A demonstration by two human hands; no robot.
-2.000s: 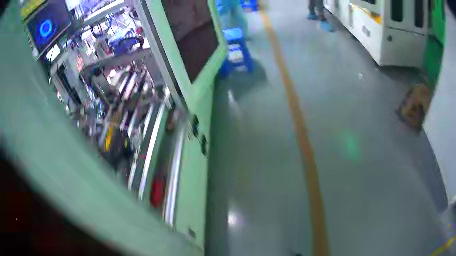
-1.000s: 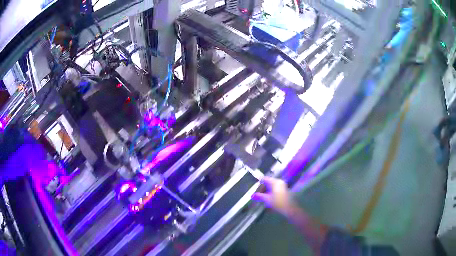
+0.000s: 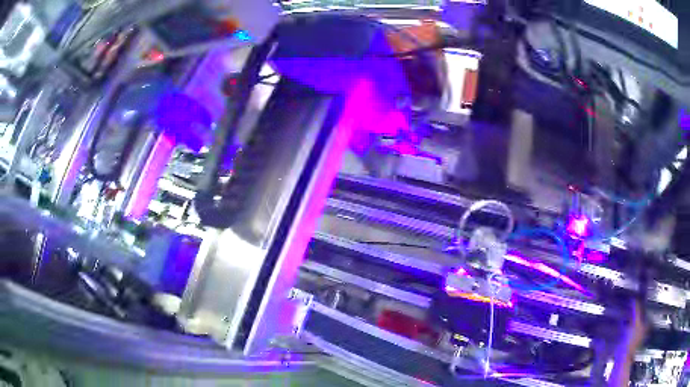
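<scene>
Neither my left hand nor my right hand can be made out. A blurred brownish strip (image 3: 634, 340) stands at the lower right; I cannot tell what it is. The open machine lies in front of me. A wide silver beam (image 3: 219, 283), lit magenta along one side, slants through the middle. Long silver conveyor rails (image 3: 378, 268) run to its right. A small metal unit (image 3: 484, 283) with a clear looped tube sits over the rails. A red piece (image 3: 405, 323) lies between the rails.
A blue-violet housing (image 3: 329, 49) sits above the beam. A dark upright block (image 3: 495, 98) stands at the upper right, with thin blue tubing (image 3: 548, 234) below it. The machine's front edge (image 3: 151, 351) bends along the bottom left. Much is blurred.
The view has swung from the aisle to the machine's inside, then further along it. A hand reaching in at the lower right one second ago is no longer recognisable.
</scene>
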